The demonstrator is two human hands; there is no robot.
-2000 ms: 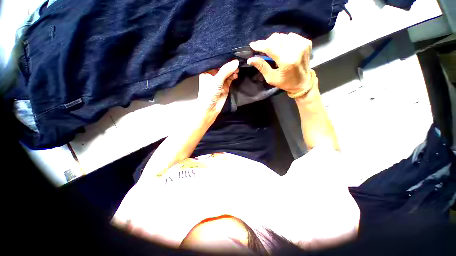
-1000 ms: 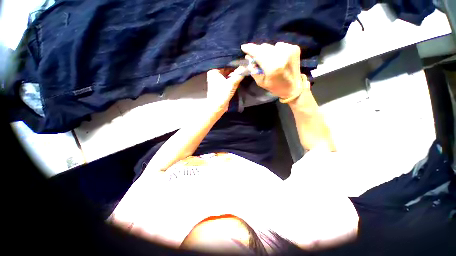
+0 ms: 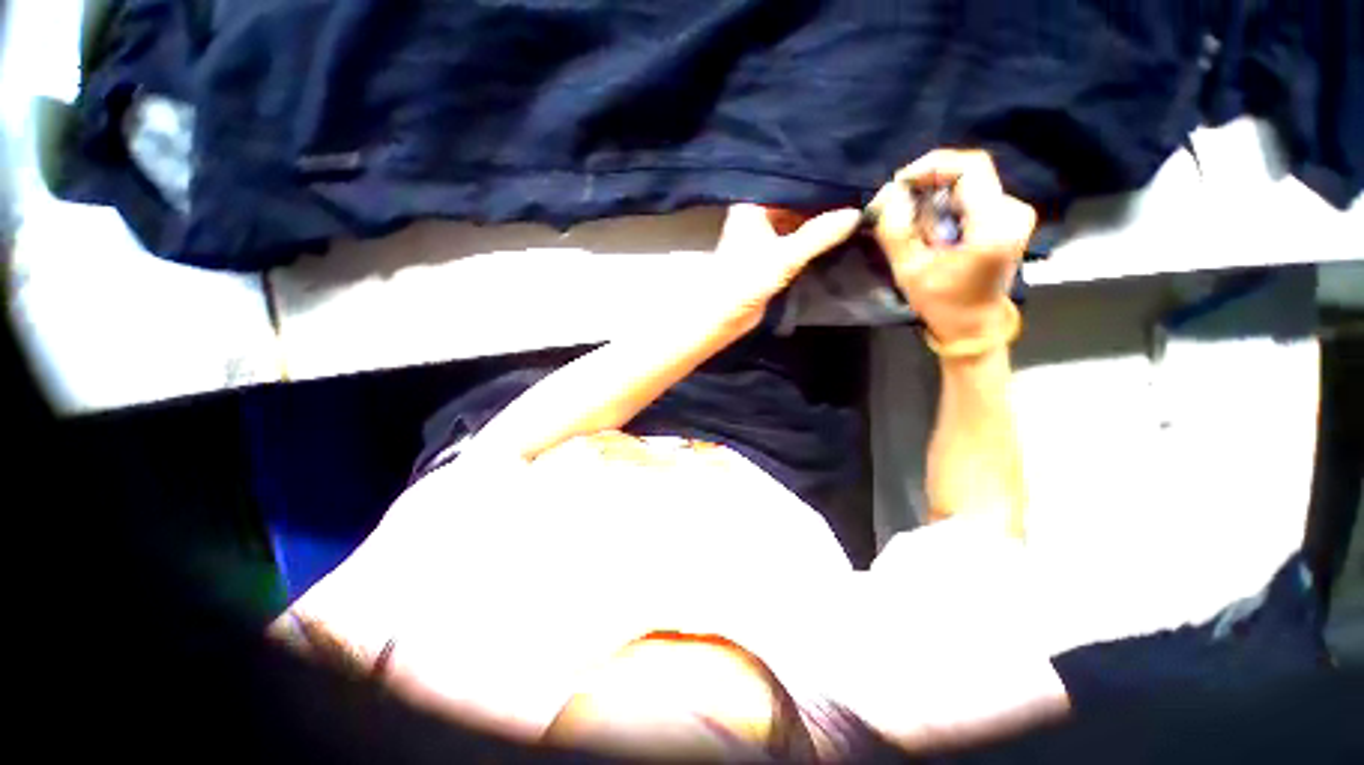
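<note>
The dark navy denim garment lies across the table and fills the top of the view, with a pale patch showing near its left end. My left hand pinches the garment's front edge between thumb and fingers. My right hand is just right of it, touching or nearly touching the same edge, with fingers curled around the snips. Only a dark and bluish part of the snips shows within the fist; the blades are hard to make out.
The white table has its front edge close to my body. A white surface is at the right, with dark denim at its lower end. A blue bin shows partly below the table at left.
The view has turned and shifted, so the garment sits higher and more level. Both hands appear farther right. My right hand has rolled into a more closed, upright fist around the snips.
</note>
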